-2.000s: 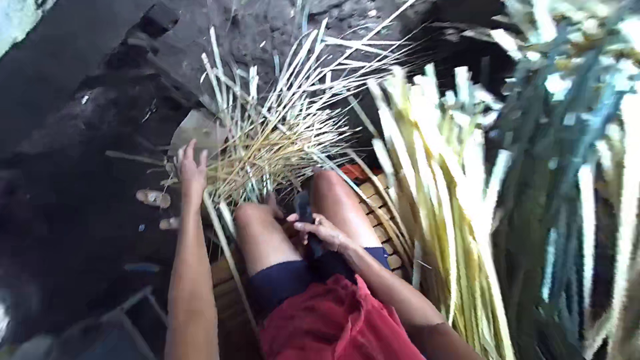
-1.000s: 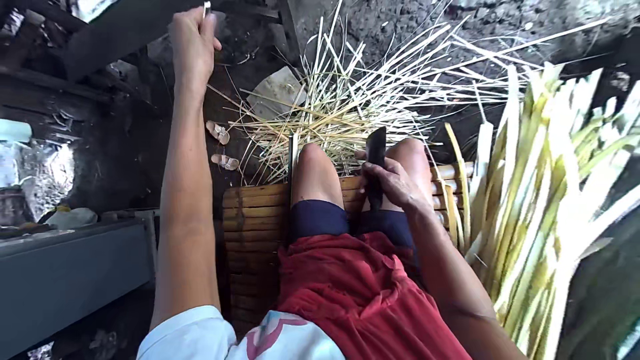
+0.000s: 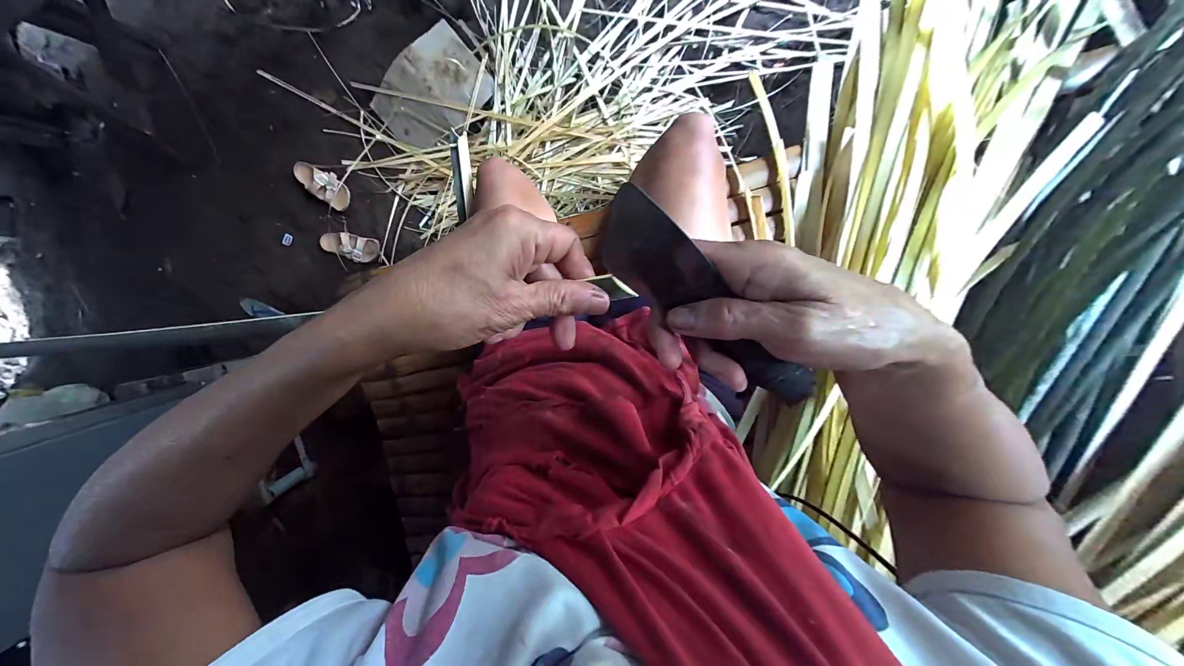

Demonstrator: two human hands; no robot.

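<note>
Above my lap, my left hand (image 3: 518,277) pinches the end of a thin green-and-pale plant strip (image 3: 614,286) between thumb and fingers. Close by on the right, my right hand (image 3: 777,310) grips the dark handle of a broad-bladed knife (image 3: 664,248); the blade points up and left, its lower part near the strip's end. Whether blade and strip touch cannot be told. A red cloth (image 3: 583,435) covers my lap. Another strip (image 3: 461,176) stands beside my left knee. Most of the strip in my left hand is hidden.
Loose narrow strips (image 3: 592,120) are heaped beyond my knees, by a flat stone (image 3: 433,83). Long pale strips (image 3: 869,185) stand at the right, with darker green ones (image 3: 1091,240) beyond. I sit on a bamboo-slat bench (image 3: 416,444). Sandals (image 3: 322,185) lie on the dark ground at left.
My left hand has come from far out at the upper left to above my lap, near the knife. My right hand has turned the blade toward the left. The view has shifted.
</note>
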